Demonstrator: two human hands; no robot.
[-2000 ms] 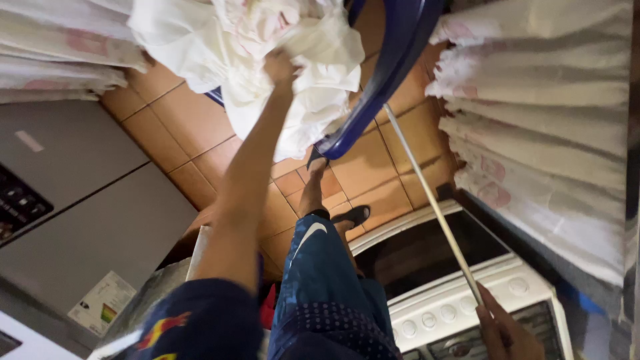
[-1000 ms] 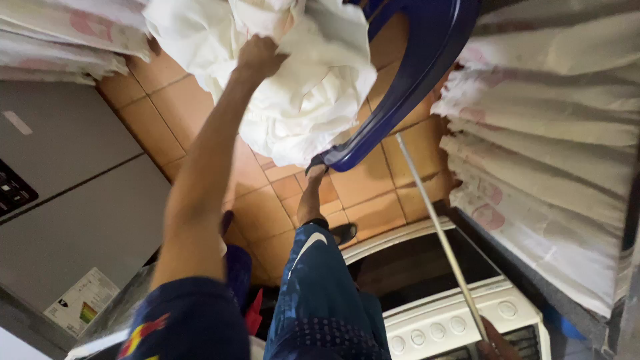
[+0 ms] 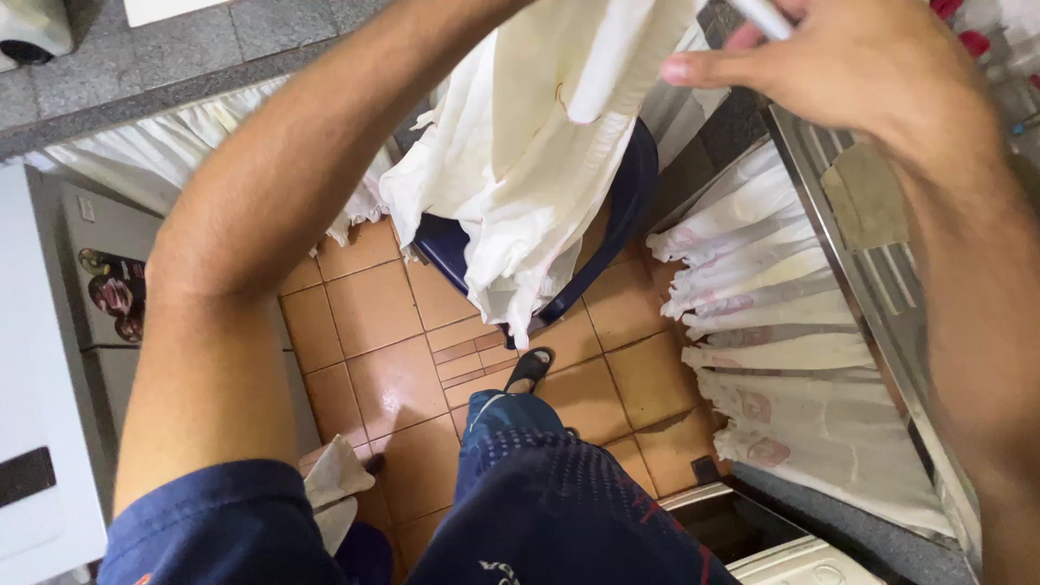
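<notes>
A white ruffled cloth, a curtain by its look [image 3: 528, 211], hangs from the top edge over a dark blue plastic chair [image 3: 642, 191]. My left forearm reaches up past the top edge; the left hand is out of view. At the upper right, my right hand [image 3: 861, 69] grips a thin white rod [image 3: 762, 16], its thumb beside the cloth. A white tube-like length [image 3: 605, 65] shows against the cloth, its rounded end low; whether it is part of the same rod I cannot tell.
Ruffled curtains [image 3: 780, 325] hang below the counter at the right, with a metal sink drainer [image 3: 886, 268] above. A white stove [image 3: 796, 561] is at lower right, a grey fridge [image 3: 114, 284] at left. My sandalled foot [image 3: 530, 367] stands near the chair on tiles.
The cloth, lying bunched earlier, now hangs raised. My left hand has gone from the cloth to beyond the top edge. My right hand has come up with the rod. The view has shifted greatly.
</notes>
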